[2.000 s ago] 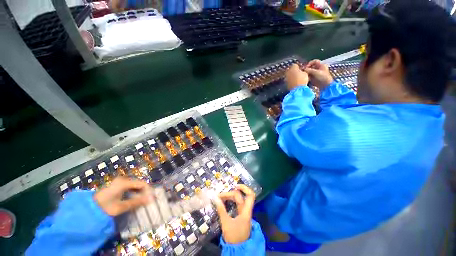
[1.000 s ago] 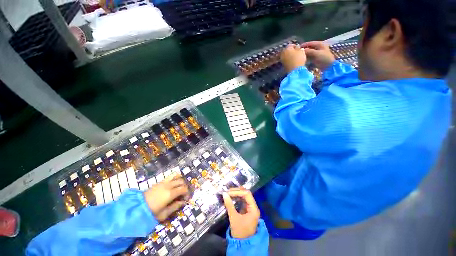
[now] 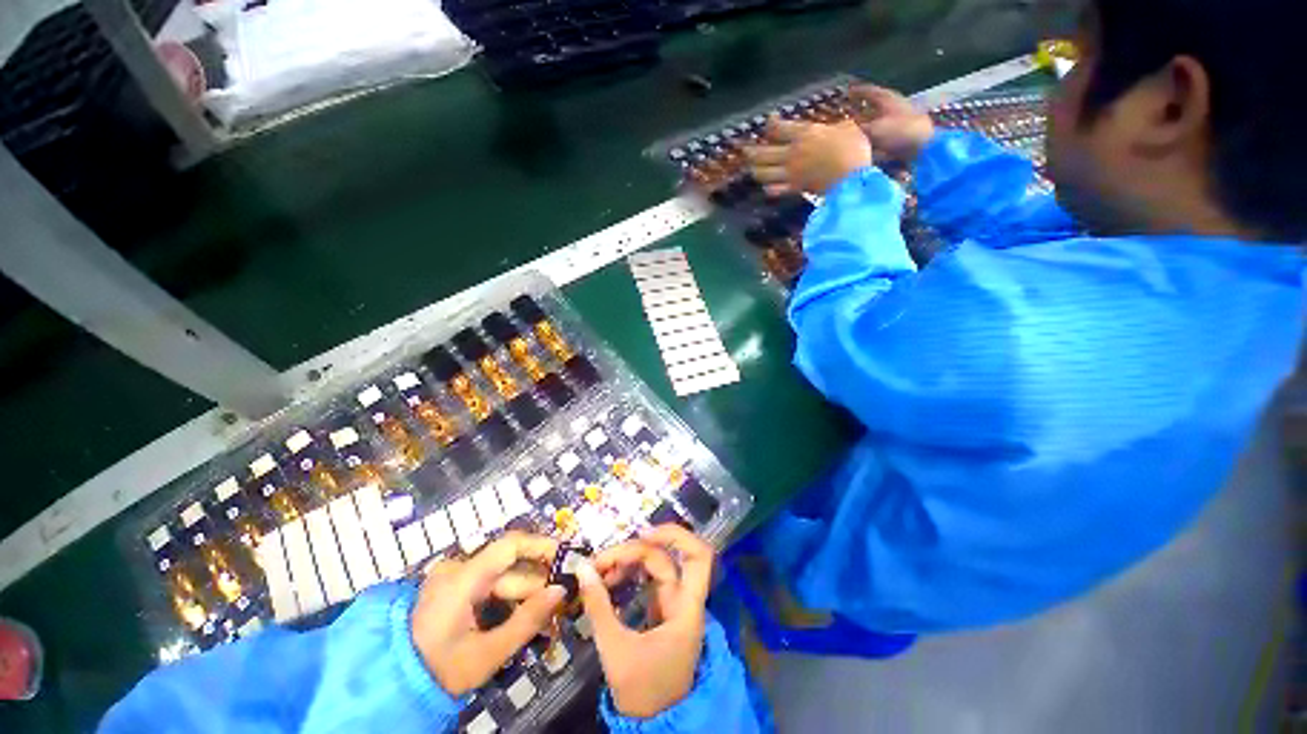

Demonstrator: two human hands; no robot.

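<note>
My left hand (image 3: 495, 609) and my right hand (image 3: 648, 617) meet over the near part of the clear blister tray (image 3: 626, 394). Between their fingertips is a small black module (image 3: 569, 564), pinched by the left hand. The right fingertips touch it; a small pale spot shows there, too small to tell. Rows of flex cable modules (image 3: 495, 376) with orange-gold tails lie in the tray, some with pale pads on their black ends, some all black. A pale pad strip (image 3: 327, 552) lies across the tray, left of my hands.
A spare pad sheet (image 3: 684, 318) lies on the green bench between my tray and a neighbour in a blue smock (image 3: 1032, 416), whose hands are over another tray (image 3: 717, 169). A grey metal upright (image 3: 136, 258) stands at left. A white bag (image 3: 337, 58) and black trays (image 3: 602, 36) lie at the back.
The pad strip, blurred between my hands at first, now lies on the tray. My left hand has moved right to meet my right hand at a black module. The neighbour's hands have moved slightly.
</note>
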